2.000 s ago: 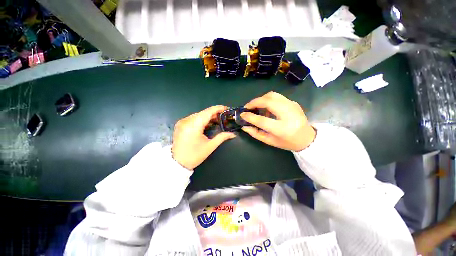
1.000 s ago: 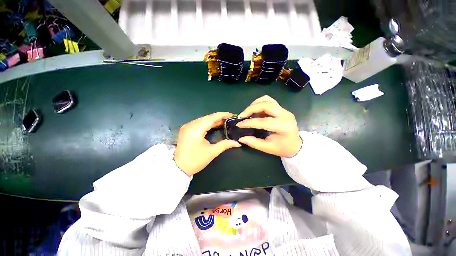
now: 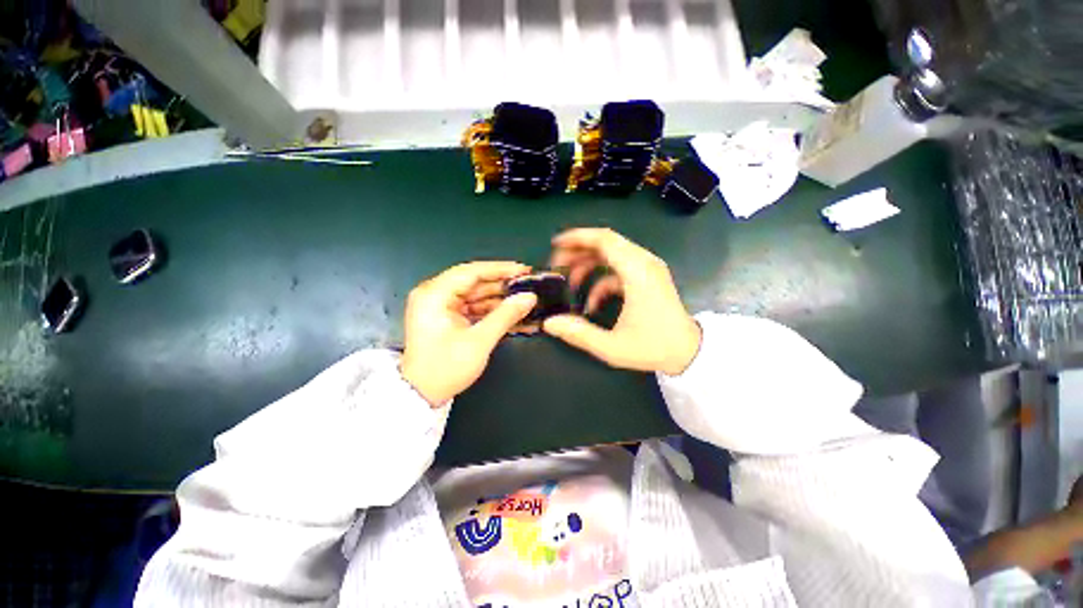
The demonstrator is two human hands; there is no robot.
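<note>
My left hand (image 3: 457, 327) holds a small dark watch case (image 3: 544, 297) with a thin shiny rim, its thumb on the black face. My right hand (image 3: 629, 303) is at the right side of the watch case, thumb at its lower edge, the other fingers raised, apart and blurred; whether it grips the case is unclear. Two black stacks of screen modules (image 3: 524, 149) with orange-gold tails stand at the bench's back edge, and a smaller black pile (image 3: 689, 184) lies to their right. Two watch bodies (image 3: 134, 254) lie at the far left.
Behind the rail are a white compartment tray (image 3: 475, 105) and a heap of binder clips (image 3: 149, 119). At back right are crumpled wipes (image 3: 748, 169), a white bottle (image 3: 861, 133) and a white strip (image 3: 861, 210). Thin rods (image 3: 303, 156) lie at back left. Another person's arm (image 3: 1027, 546) shows at lower right.
My left thumb has moved onto the black face of the watch case. My right fingers have lifted off the face and spread. The whole view has shifted slightly.
</note>
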